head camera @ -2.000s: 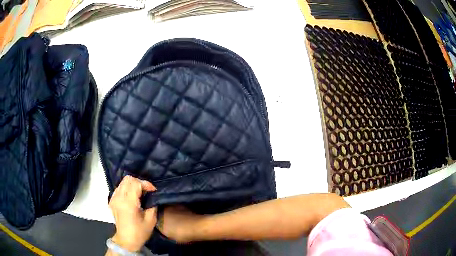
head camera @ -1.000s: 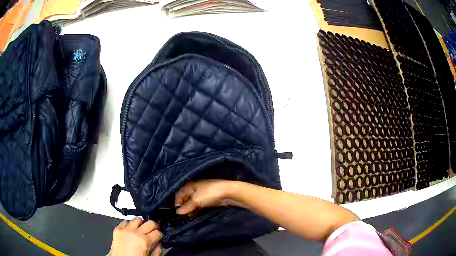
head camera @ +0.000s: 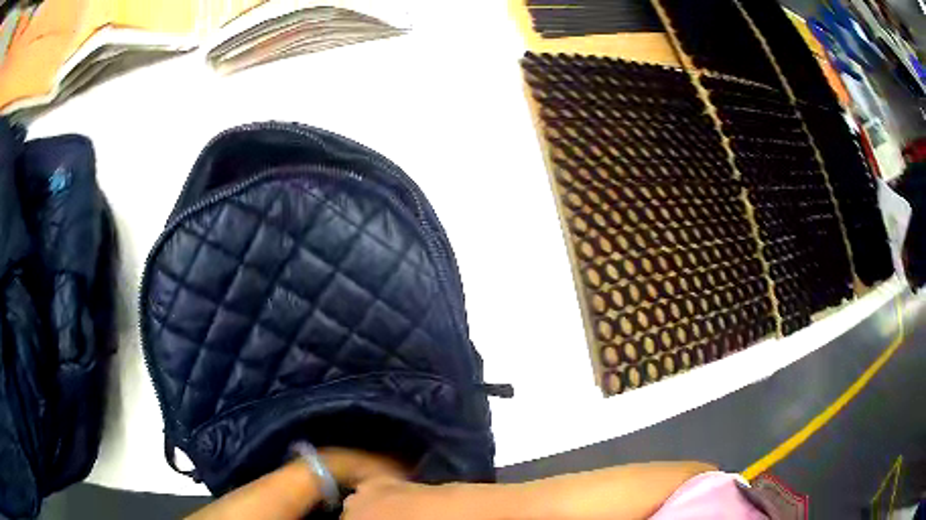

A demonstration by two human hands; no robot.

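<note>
A dark navy quilted backpack (head camera: 305,289) lies on the white table with its rounded top away from me and its main zipper open. The front pocket (head camera: 234,432) low on the quilted face gapes open. My left hand (head camera: 360,467) reaches into the pocket opening; a light band is on its wrist and its fingers are hidden. My right hand (head camera: 381,498) is at the pocket mouth beside my left wrist, partly cut off by the lower edge; its fingers cannot be made out.
More navy bags (head camera: 61,295) lie at the left. Fanned sheet stacks (head camera: 305,30) lie along the far edge. Boards of small round-ended dark parts (head camera: 660,223) cover the right side of the white table (head camera: 508,295). Part of a person in dark clothing (head camera: 914,213) shows at the far right.
The view has swung right, so everything sits further left. My left hand has moved from the pocket's lower left corner into the opening. My right hand has moved lower, beside it.
</note>
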